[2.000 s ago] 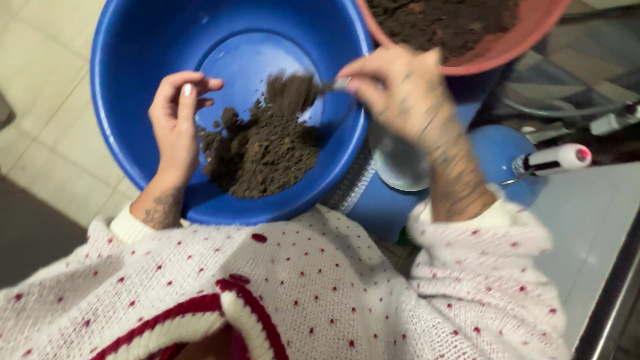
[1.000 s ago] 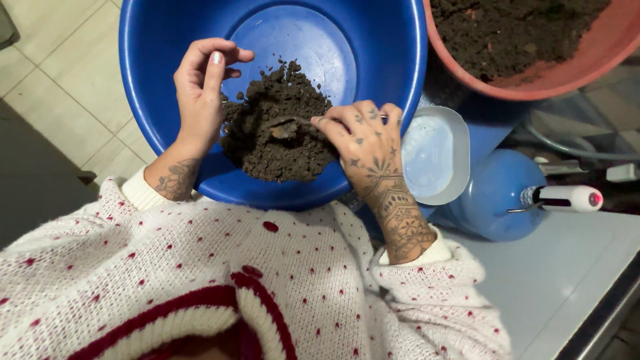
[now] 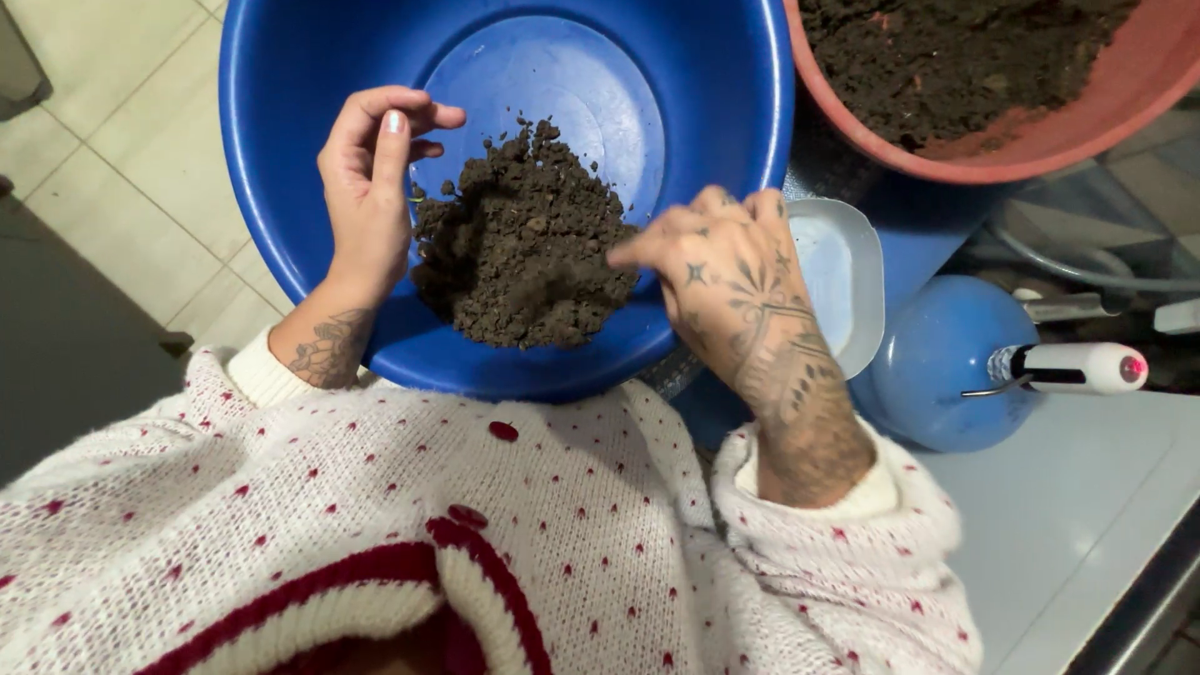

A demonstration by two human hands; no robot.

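Note:
A mound of dark, crumbly soil (image 3: 525,234) lies in the near part of a large blue plastic basin (image 3: 267,187). At the mound's left side, my left hand (image 3: 380,178) is raised over the basin, fingers loosely curled and apart, holding nothing. My right hand (image 3: 731,272) reaches over the basin's right rim, its blurred fingertips at the right edge of the soil. The earlier frames show a small spoon-like utensil in that grip; now its outline is lost in blur and soil.
A reddish plastic tub (image 3: 1022,169) holding more dark soil stands at the upper right. Right of the basin are a pale plastic container (image 3: 867,281) and a blue round-bodied bottle with a white-and-black spray head (image 3: 947,375). A light panel (image 3: 1059,525) lies below them.
The utensil, lifted with soil on it two seconds ago, came down into the mound. My right hand has since shifted toward the mound's right edge. My left hand keeps its raised pose.

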